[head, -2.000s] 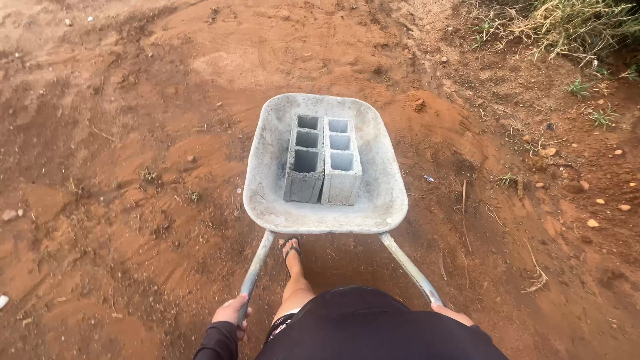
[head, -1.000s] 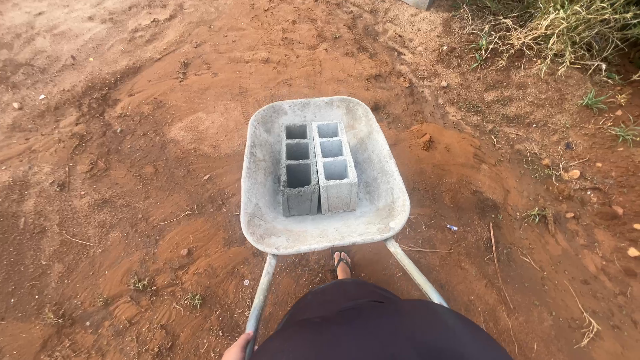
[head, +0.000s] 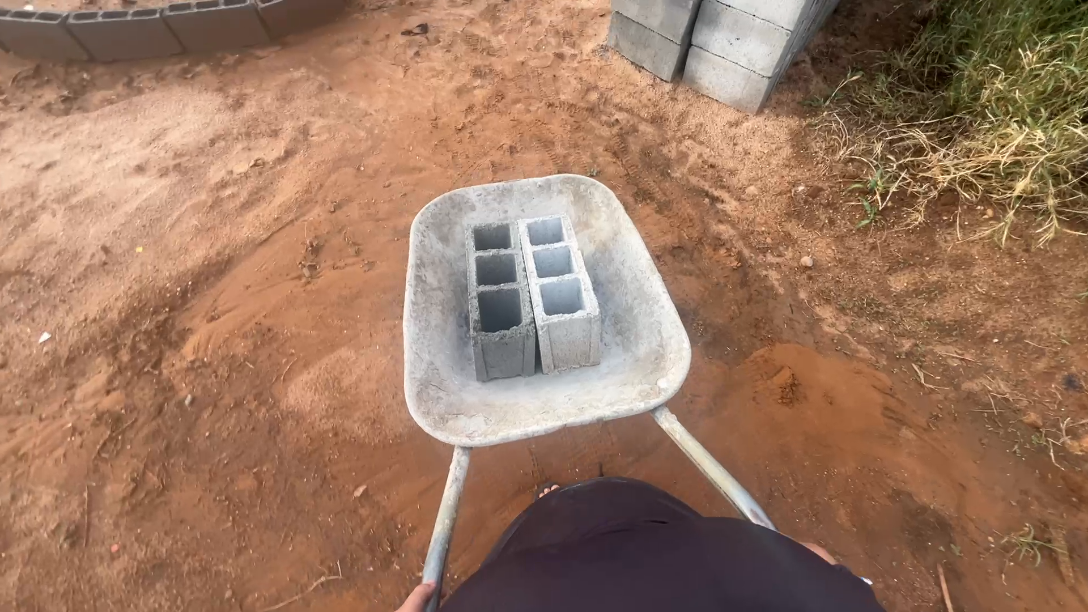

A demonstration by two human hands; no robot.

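A pale, mortar-stained wheelbarrow tray (head: 625,340) lies ahead of my body. Two hollow concrete blocks stand side by side in it, cavities facing up: a darker grey one (head: 503,357) on the left and a lighter one (head: 571,342) on the right. My left hand (head: 416,598), partly cut off by the bottom edge, is closed around the left metal handle (head: 444,518). Of my right hand (head: 820,552) only a sliver shows beside my dark shirt, near the end of the right handle (head: 714,470); its grip is hidden.
Stacked concrete blocks (head: 735,76) stand at the upper right beside tall grass (head: 1011,110). A curved row of blocks (head: 127,36) borders the top left. Uneven reddish soil surrounds the wheelbarrow, with a small mound (head: 786,382) on its right.
The view has travelled forward over the ground with the wheelbarrow. The block stack and curved block row have come into fuller view at the top. Both blocks remain in the tray.
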